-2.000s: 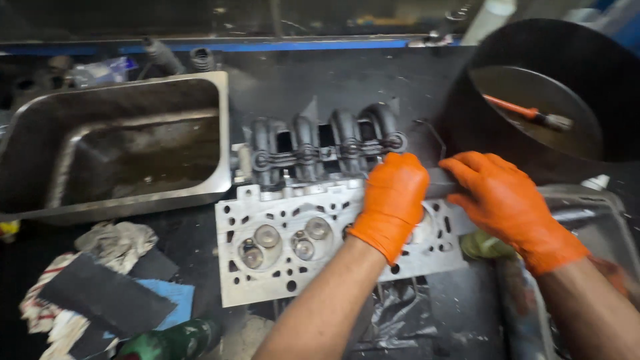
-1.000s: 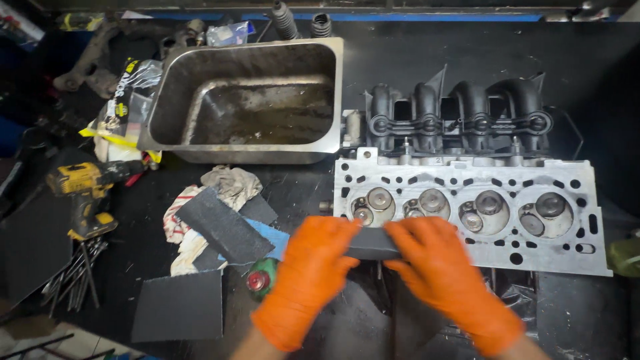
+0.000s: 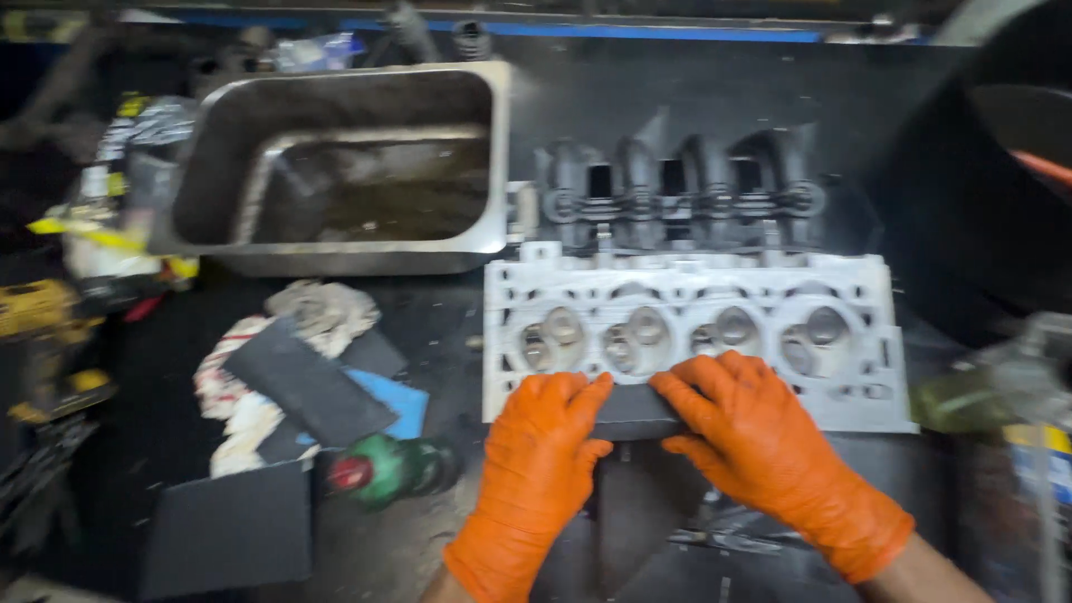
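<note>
A bare metal engine cylinder head (image 3: 688, 280) lies with its combustion chambers and valves facing up. My left hand (image 3: 544, 461), in an orange glove, grips the left end of a dark block wrapped in what looks like sandpaper (image 3: 636, 412). Around its right end closes my right hand (image 3: 749, 435), gloved the same way. The block rests on the near edge of the head, below the middle chambers. A black intake manifold (image 3: 641, 188) adjoins the head's far side. Under the hands the block's ends are hidden.
A steel basin (image 3: 501, 159) with murky liquid stands at the back left. Nearer are rags (image 3: 322, 314), dark abrasive sheets (image 3: 306, 381) and a green bottle (image 3: 389, 471). A yellow cordless drill (image 3: 38, 310) lies far left; a large black tub (image 3: 930, 167) stands at right.
Both hands and the block were at the head's far right part two seconds ago, then at its near left edge. Now they are farther right along that near edge. The view has shifted.
</note>
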